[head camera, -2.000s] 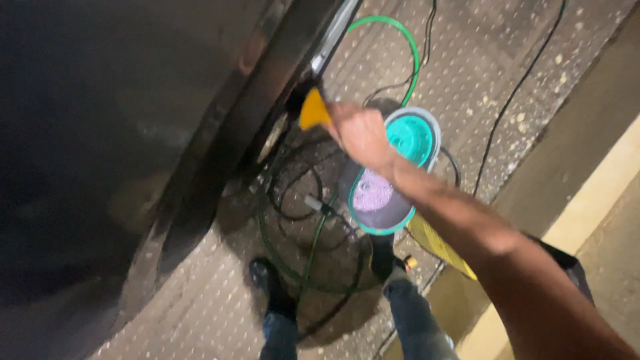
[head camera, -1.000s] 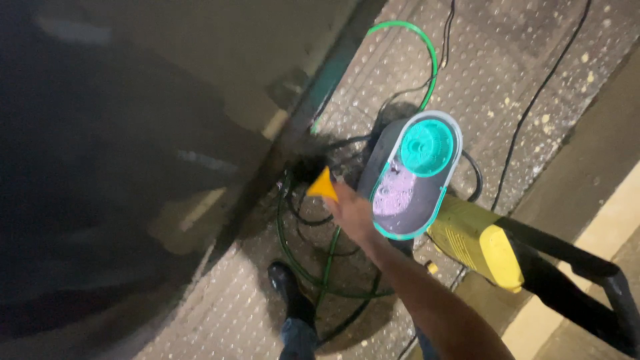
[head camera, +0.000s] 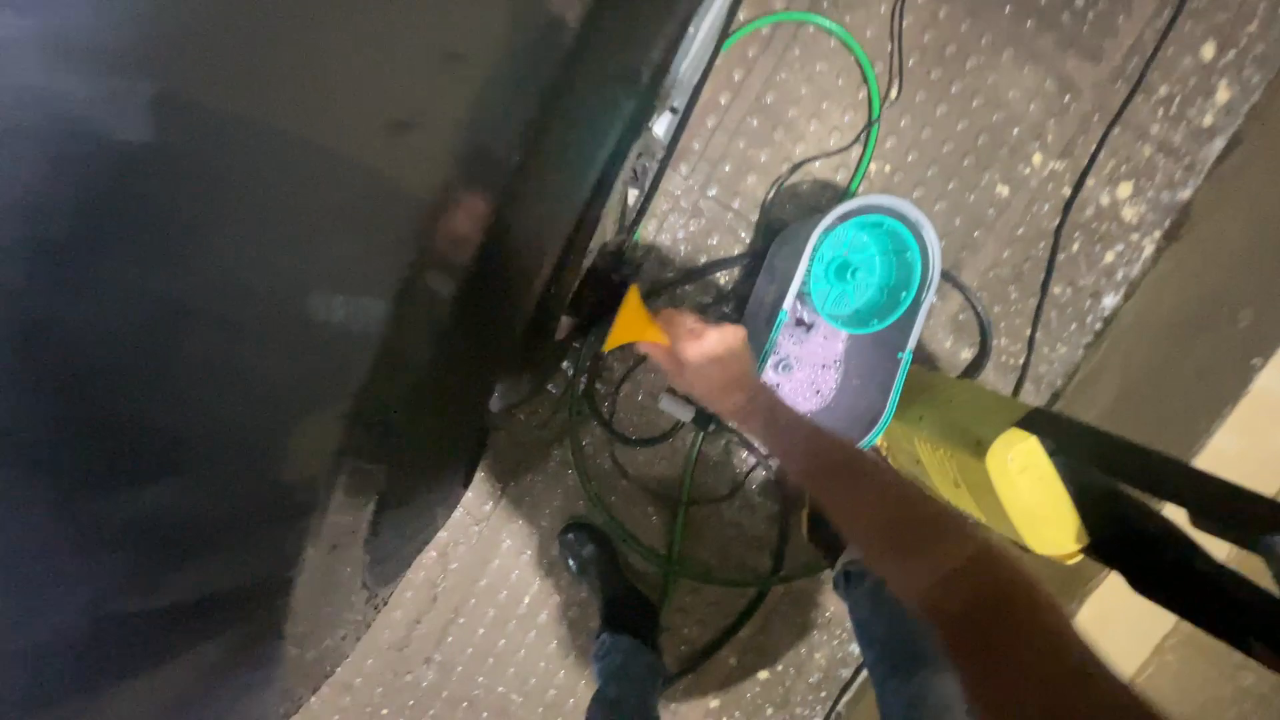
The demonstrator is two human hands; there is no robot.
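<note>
My right hand (head camera: pixel 703 355) grips a brush whose orange, wedge-shaped part (head camera: pixel 636 324) shows; dark, blurred bristles appear beyond it, near the lower edge of a dark, glossy car body panel (head camera: pixel 250 260). Whether they touch the car, I cannot tell. Just right of the hand stands an oval grey mop-style bucket (head camera: pixel 878 390) with a teal rim. In it sit a round teal basket (head camera: pixel 865 272) and sudsy, pinkish liquid (head camera: pixel 808 368). My left hand is out of the frame.
A yellow and black machine (head camera: pixel 1030 490), apparently a pressure washer, lies beside the bucket. A green hose (head camera: pixel 872 80) and black hoses loop over the wet, studded paving around my boots (head camera: pixel 595 565). A black cable (head camera: pixel 1062 215) runs along the right. A step edge borders the paving.
The brush was at the car's lower edge two seconds ago, then lower and off it one second ago; now it is near that edge again. The view has shifted.
</note>
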